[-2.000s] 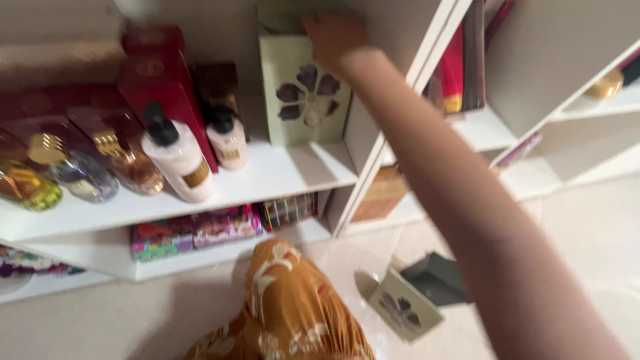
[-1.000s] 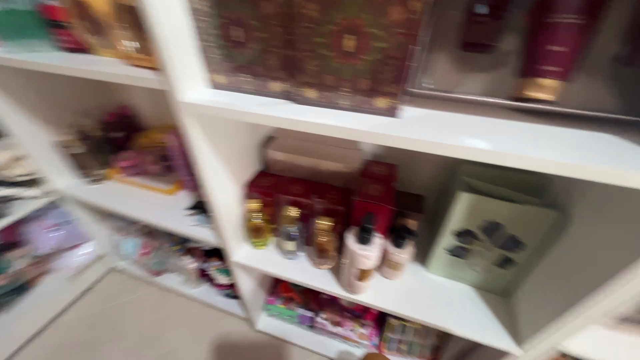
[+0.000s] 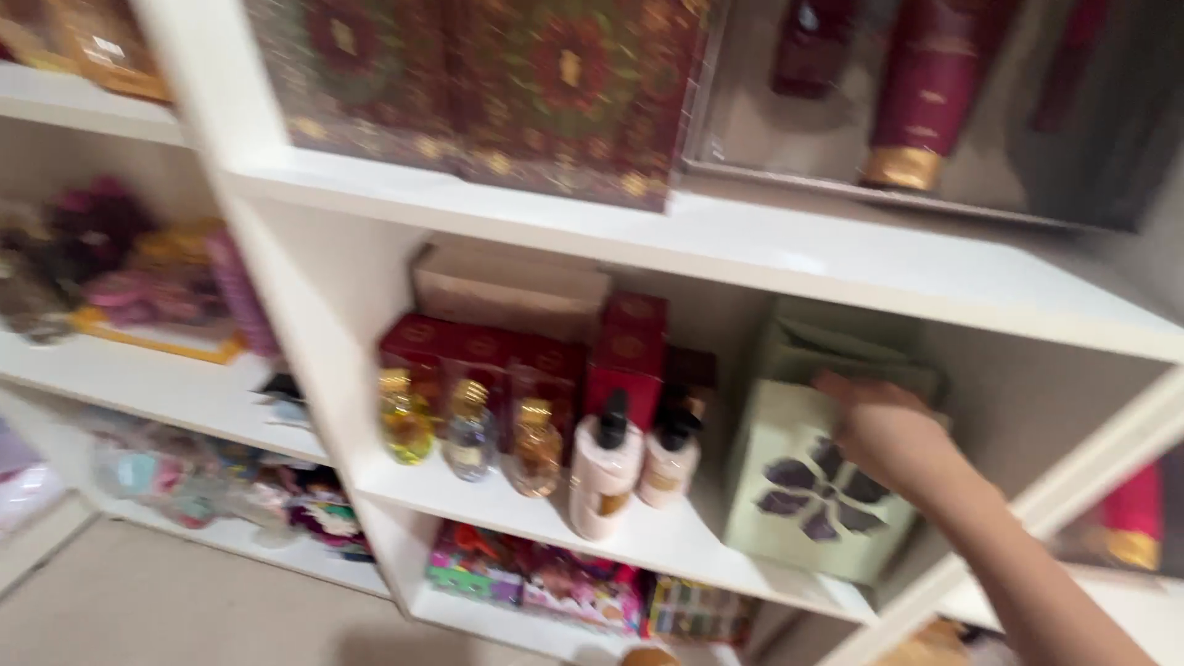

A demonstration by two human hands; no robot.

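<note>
A pale green box or bag (image 3: 819,499) with a dark purple flower on its front stands at the right of the middle shelf. My right hand (image 3: 874,421) is at its upper front edge, fingers bent over the opening; blur hides whether they grip it. Left of it stand two pale pump bottles with black tops, the larger bottle (image 3: 606,476) and the smaller bottle (image 3: 670,462). Further left are an amber perfume bottle (image 3: 535,453), a clear bottle (image 3: 470,439) and a yellow bottle (image 3: 405,425). Dark red boxes (image 3: 627,347) stand behind them. My left hand is out of view.
Ornate red-brown boxes (image 3: 564,92) and a gift set with a maroon tube (image 3: 930,92) stand on the shelf above. Below lie colourful packages (image 3: 583,583) and a palette (image 3: 698,608). A white upright divider (image 3: 277,305) separates the left shelves.
My right hand, out of sight one second ago, is back at the top of the green box or bag. The view has swung up and left since the first frame.
</note>
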